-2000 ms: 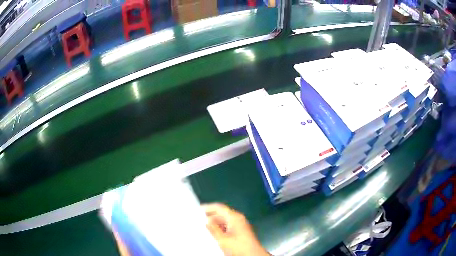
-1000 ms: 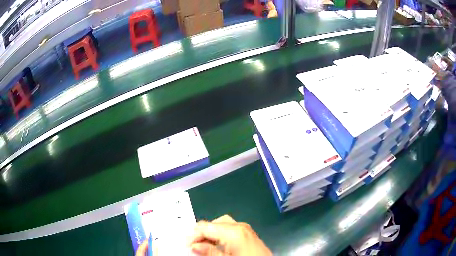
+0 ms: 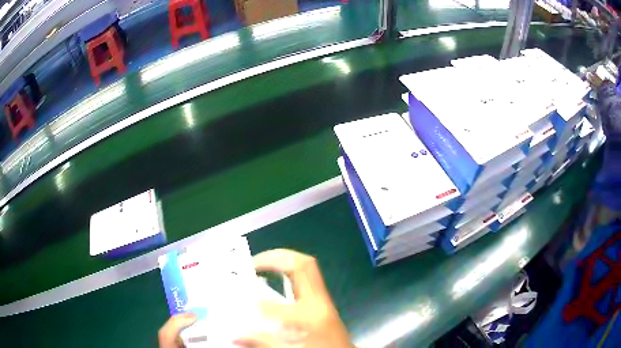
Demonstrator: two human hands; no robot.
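A white box with a blue band and pale lettering at its left [image 3: 211, 282] lies at the bottom centre between my hands. My left hand [image 3: 178, 329] shows only as fingers on the box's lower left edge, cut off by the frame. My right hand [image 3: 303, 302] is at the box's right side, thumb and fingers curved, with a small white edge between them, perhaps a thin sheet; it is too blurred to tell. The palm side and the box's lower part are hidden.
A loose white-and-blue box [image 3: 127, 223] lies on the green belt [image 3: 259, 126] at left, beyond the pale divider strip [image 3: 299, 201]. Stacked boxes [image 3: 402, 173] stand at right, with taller rows [image 3: 476, 115] beyond. Red stools [image 3: 105, 56] are across the belt. A person's blue clothing shows at the right edge.
The loose box on the belt has moved left past the work spot. My right hand has changed from fingers bunched on the box to a more open curve at its right side.
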